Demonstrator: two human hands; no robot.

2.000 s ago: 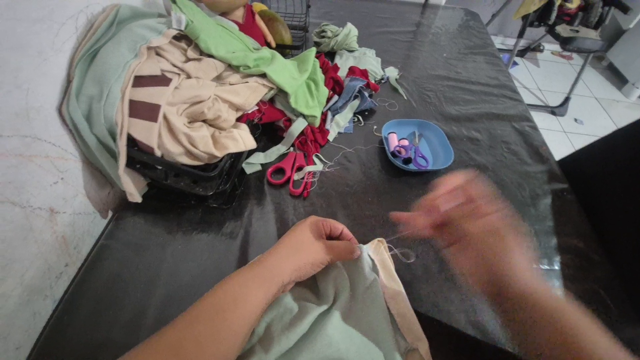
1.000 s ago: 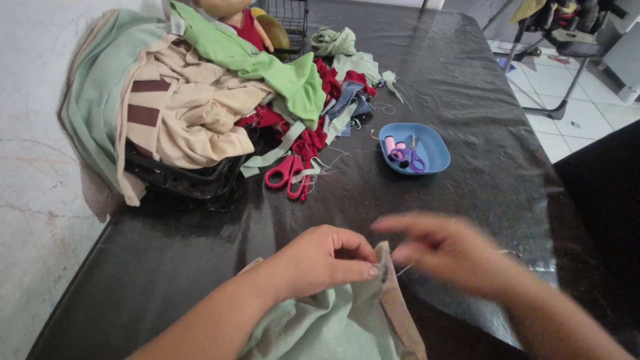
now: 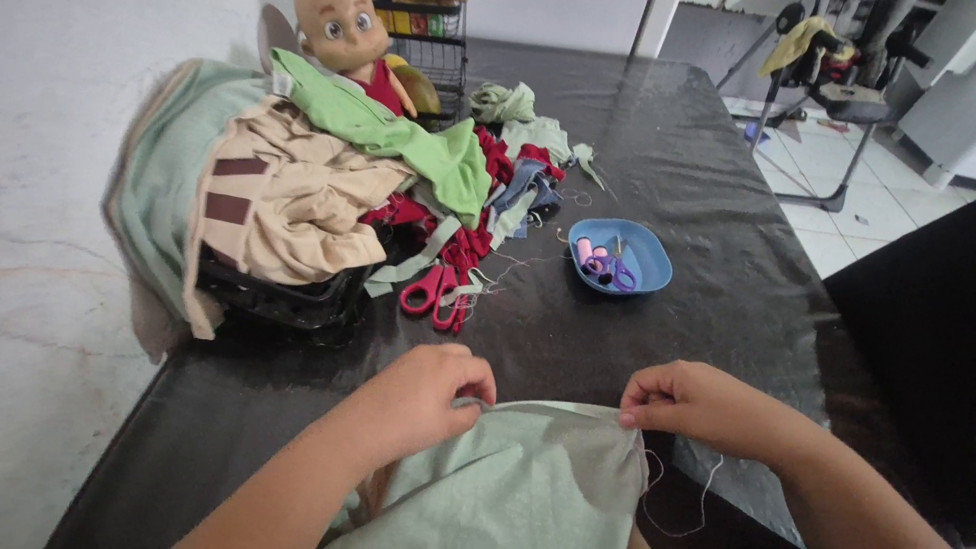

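Note:
A pale green cloth (image 3: 526,473) is held up at the table's near edge, its top edge stretched between both hands. My left hand (image 3: 438,396) pinches that edge at its left part, between thumb and fingers. At the right corner my right hand (image 3: 679,408) pinches the cloth between thumb and forefinger. A loose light thread (image 3: 705,499) hangs in a loop below my right hand, beside the cloth. Whether a needle is there cannot be told.
Red-handled scissors (image 3: 435,297) lie by fabric scraps (image 3: 526,175). A blue bowl (image 3: 652,267) holds thread spools and purple scissors (image 3: 621,271). Left, a black basket (image 3: 282,301) bears a beige cloth (image 3: 305,198) and a green cloth (image 3: 381,122); a doll (image 3: 351,46) and wire rack (image 3: 450,61) stand behind.
My right hand, blurred in motion in both earlier frames, now grips the cloth's right corner. The cloth's edge has been spread sideways between the hands. The view has tilted up slightly.

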